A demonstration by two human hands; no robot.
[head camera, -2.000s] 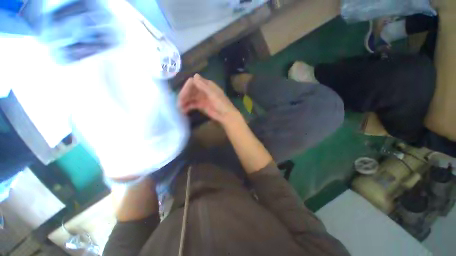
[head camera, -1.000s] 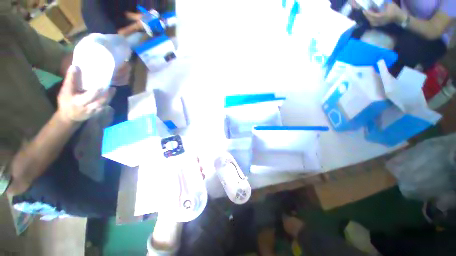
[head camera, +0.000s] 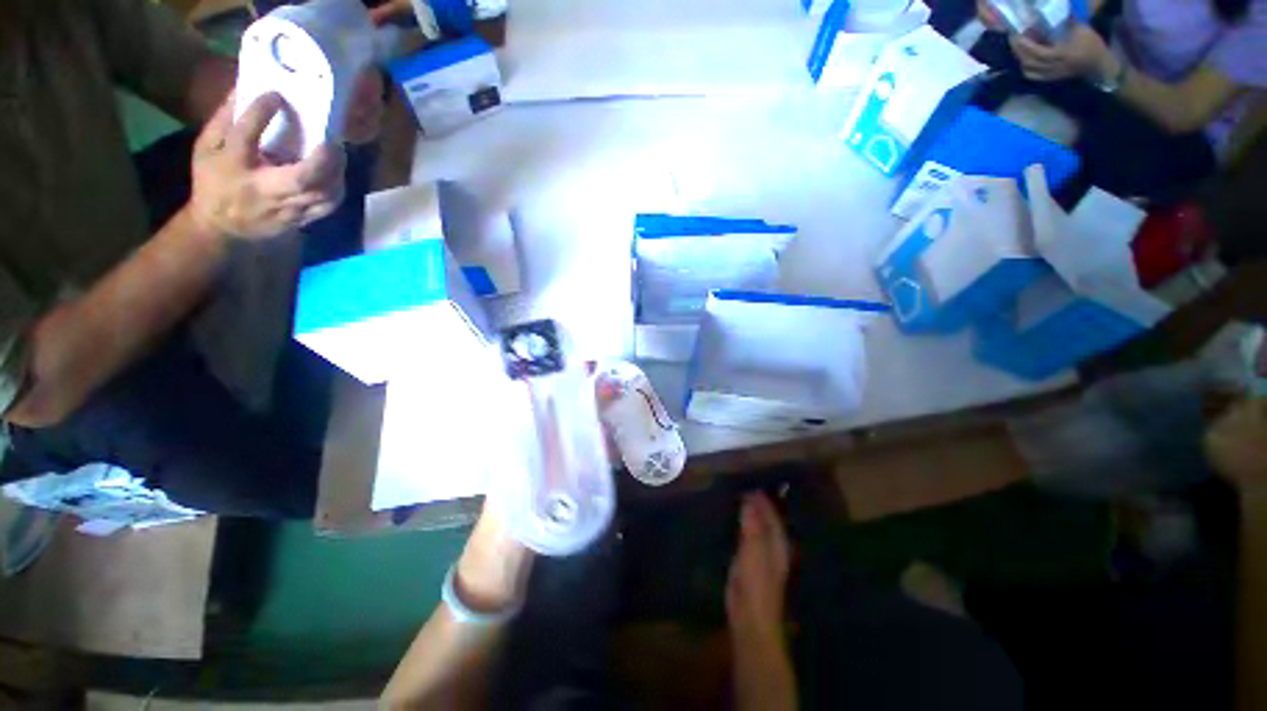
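Observation:
My left hand (head camera: 495, 546), with a band at the wrist, holds a translucent white oval housing (head camera: 566, 479) from below, its fingers mostly hidden by the shell. A small black square cooling fan (head camera: 532, 349) sits at the housing's far end. A white oval vented cover (head camera: 645, 428) with a round grille lies at an angle close to the housing's right side; I cannot tell whether my left fingertips touch it. My right hand (head camera: 757, 553) is low and to the right, apart from the parts, dim and seen edge-on, with nothing visible in it.
Open cartons (head camera: 781, 364) stand on the white table (head camera: 584, 153) beyond the cover. A blue-topped carton (head camera: 375, 308) stands left of the fan. More blue and white cartons (head camera: 959, 250) are at right. A neighbour's hands (head camera: 264, 174) hold a white unit at left; other people sit around the table.
The view has swung from my lap to the table. Since the previous frame, the housing shows slightly higher and further right, and my right hand has come into view at the bottom.

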